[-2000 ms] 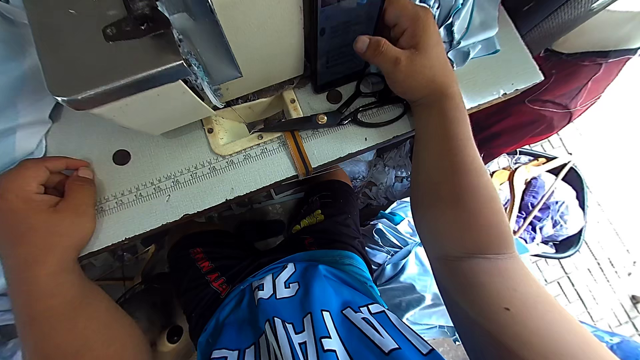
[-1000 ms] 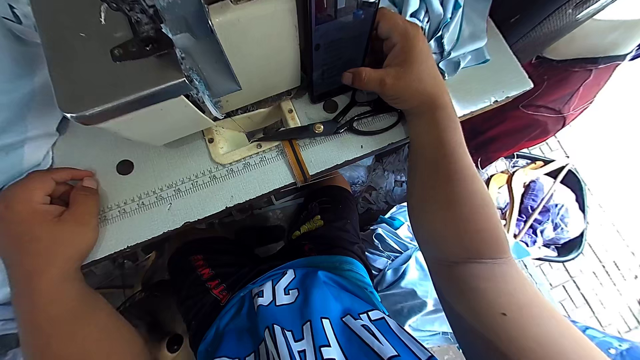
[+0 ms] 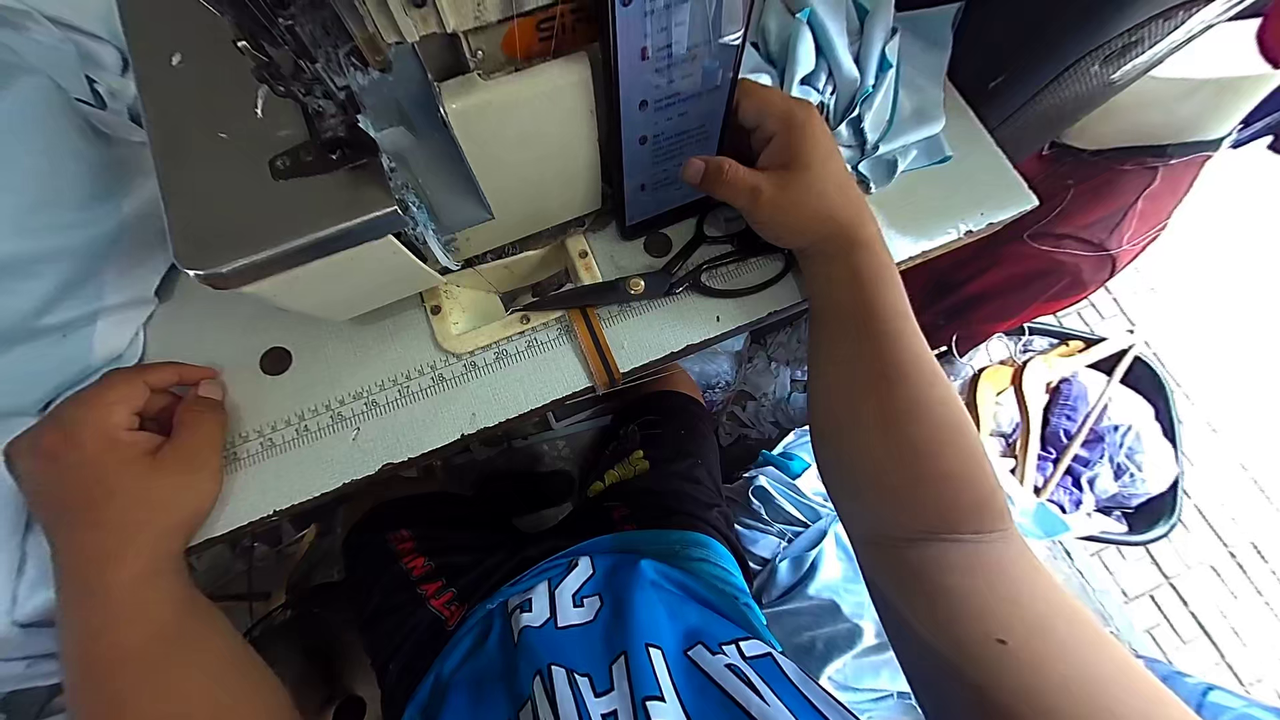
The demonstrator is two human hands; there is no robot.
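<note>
My right hand (image 3: 790,165) is at the lower right edge of a smartphone (image 3: 672,110) that stands against the sewing machine, its thumb over the lit screen; whether the fingers grip it is hidden. Black-handled fabric shears (image 3: 640,286) lie just below the phone, blades pointing left. Under the blades, an orange and black strip (image 3: 594,350) crosses the printed ruler scale (image 3: 440,380) at the table edge. My left hand (image 3: 125,455) rests on the left end of the table with its fingers curled and nothing visible in it.
An industrial sewing machine (image 3: 280,230) with lint on it fills the back. Light blue fabric lies at the far left, behind my right hand (image 3: 860,80) and below the table (image 3: 800,580). On the paved floor at right stands a black tub (image 3: 1165,480) with wooden hangers and cloth.
The right thumb has shifted slightly over the phone screen. The left hand stays curled at the table's left end. The view has moved a little.
</note>
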